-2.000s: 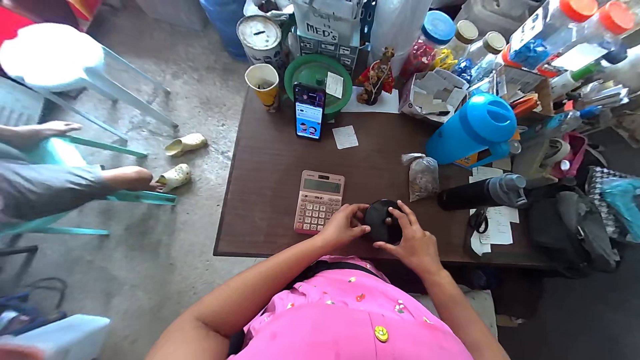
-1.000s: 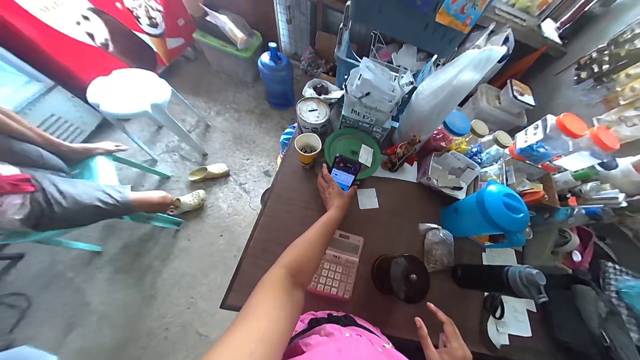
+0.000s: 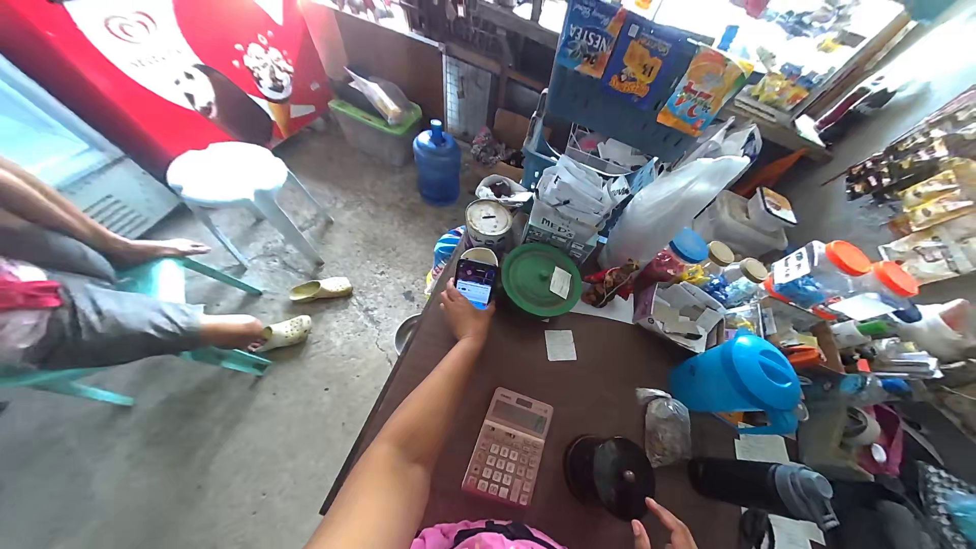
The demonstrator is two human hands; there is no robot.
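My left hand (image 3: pixel 464 314) holds a smartphone (image 3: pixel 476 284) with a lit screen, upright against a yellowish cup (image 3: pixel 480 256) at the table's back left corner. Beside it lies a green round lid (image 3: pixel 534 279) with a paper slip on it. At the bottom edge my right hand (image 3: pixel 666 528) has its fingers apart, nothing in them, close to a dark round lid (image 3: pixel 624 476) that leans on a dark round container (image 3: pixel 581 467). Left of these lies a pink calculator (image 3: pixel 508 448). A small plastic bag (image 3: pixel 667 431) of something grainy lies behind the dark lid.
A blue pitcher (image 3: pixel 736 377) and a black bottle (image 3: pixel 751 482) are at the right, with jars with orange lids (image 3: pixel 846 258) behind. A paper slip (image 3: pixel 560 345) lies mid-table. Left are a white stool (image 3: pixel 227 174) and a seated person's legs (image 3: pixel 122 320).
My left hand has gone from the dark round object to the phone, which now stands by the cup, off the green lid. My right hand has let go of the dark object. The view has shifted up.
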